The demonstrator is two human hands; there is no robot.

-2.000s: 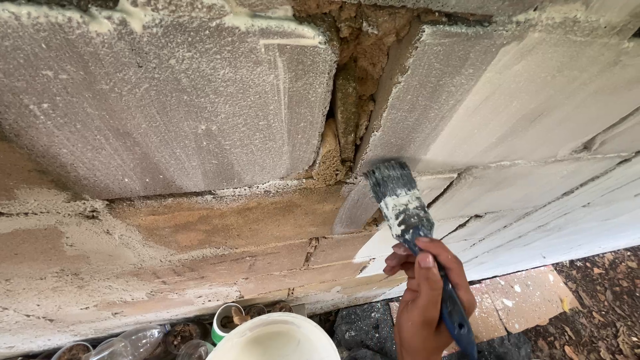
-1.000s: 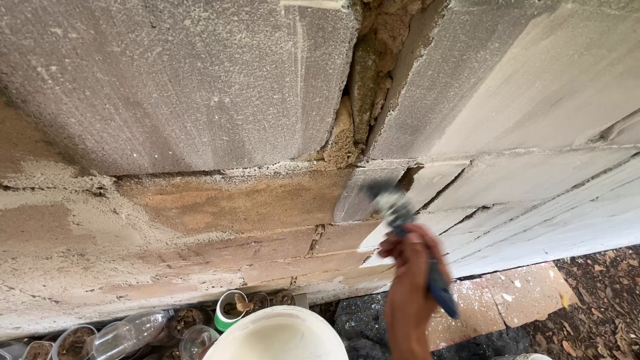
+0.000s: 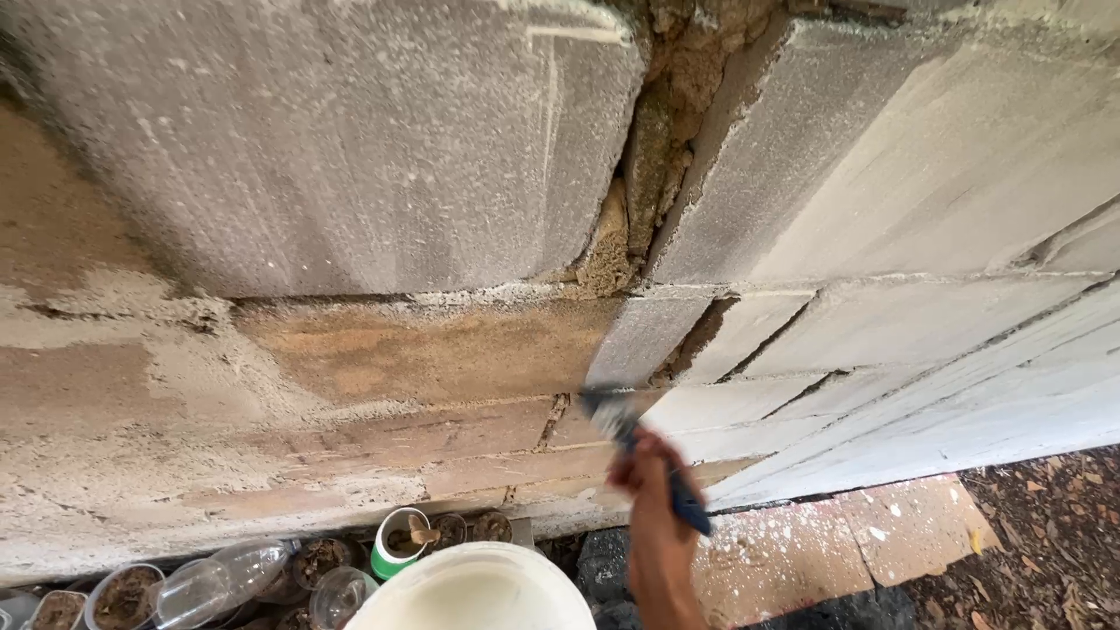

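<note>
My right hand point(image 3: 652, 477) is closed around the blue handle of a paintbrush point(image 3: 617, 416), its dark bristles against the block wall just below a grey-coated strip point(image 3: 647, 337). Brush and hand are slightly blurred. Whitish paint shows on the brush. Left of it the blocks point(image 3: 429, 350) are bare brown; on the right the wall point(image 3: 875, 324) is coated white. Large grey-coated blocks point(image 3: 394, 149) fill the top, with a rough open joint point(image 3: 656, 157) between them. A white bucket point(image 3: 477, 586) with pale liquid stands at the bottom. My left hand is not in view.
Along the wall's foot at lower left are a clear plastic bottle point(image 3: 223, 577), a green-and-white cup point(image 3: 398, 542) and several containers of soil point(image 3: 127, 595). Paint-spattered cardboard point(image 3: 787, 560) and dark plastic point(image 3: 604, 560) lie right of the bucket. Leaf-strewn ground point(image 3: 1050, 534) is at far right.
My right hand has moved the brush down the wall, from beside the bottom of the open joint to below the narrow strip. That strip has become more fully grey.
</note>
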